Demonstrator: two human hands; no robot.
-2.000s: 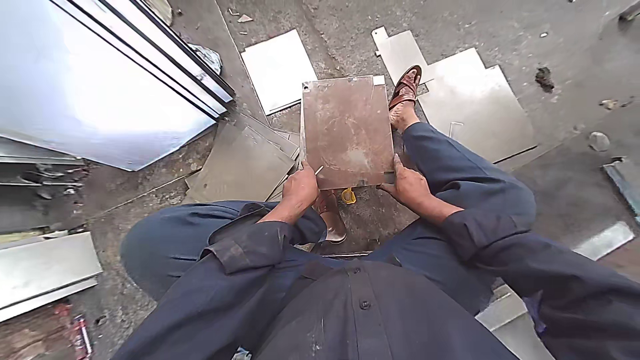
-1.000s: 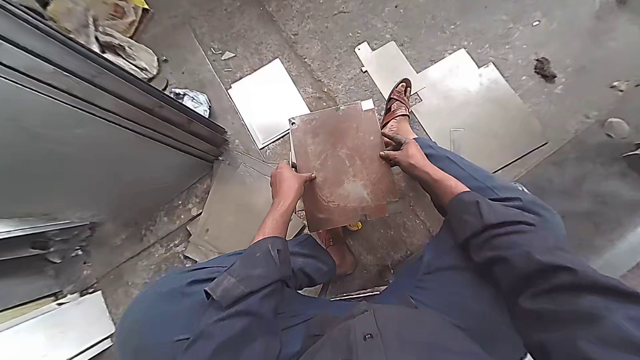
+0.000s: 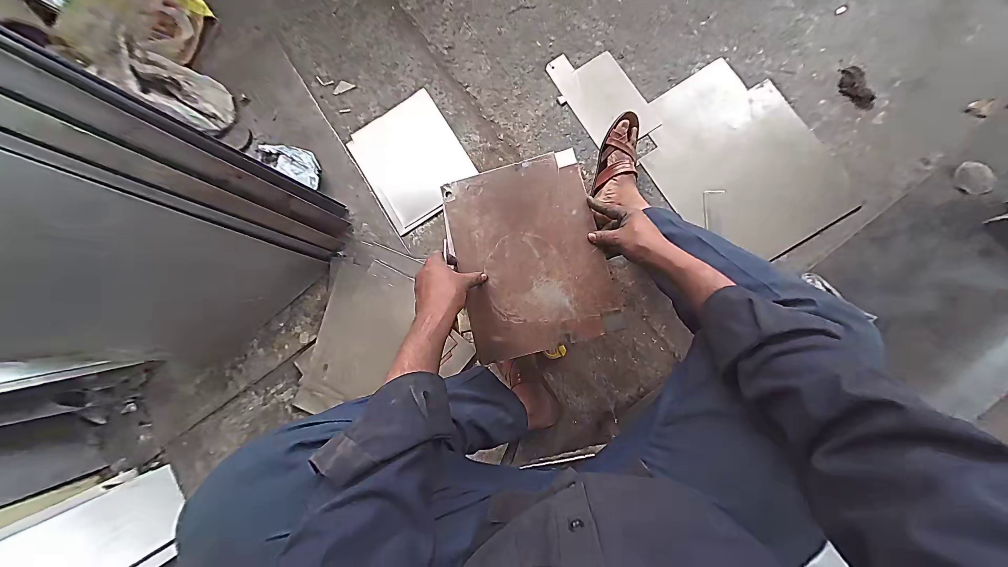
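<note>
A brown, scuffed rectangular plate [image 3: 528, 252] is between my hands, above the floor and in front of my knees. My left hand [image 3: 442, 291] grips its left edge, thumb on the top face and fingers hidden beneath. On the right edge, my right hand [image 3: 622, 230] holds it with the thumb and a finger at the rim. Pale sheet edges show under the plate at its left side and its top right corner. A small yellow object [image 3: 556, 351] shows partly below the plate's lower edge.
White sheets [image 3: 409, 161] lie beyond the plate. Bare metal sheets [image 3: 748, 165] spread at the right, beside my sandalled foot [image 3: 617, 157]. Another metal sheet [image 3: 346, 339] lies left of my left hand. Large upright panels [image 3: 157, 236] stand at the left; crumpled plastic [image 3: 290, 164] lies near their end.
Both hands have moved from the plate's near corners to its left and right sides. The plate now sits slightly turned. The view has shifted somewhat.
</note>
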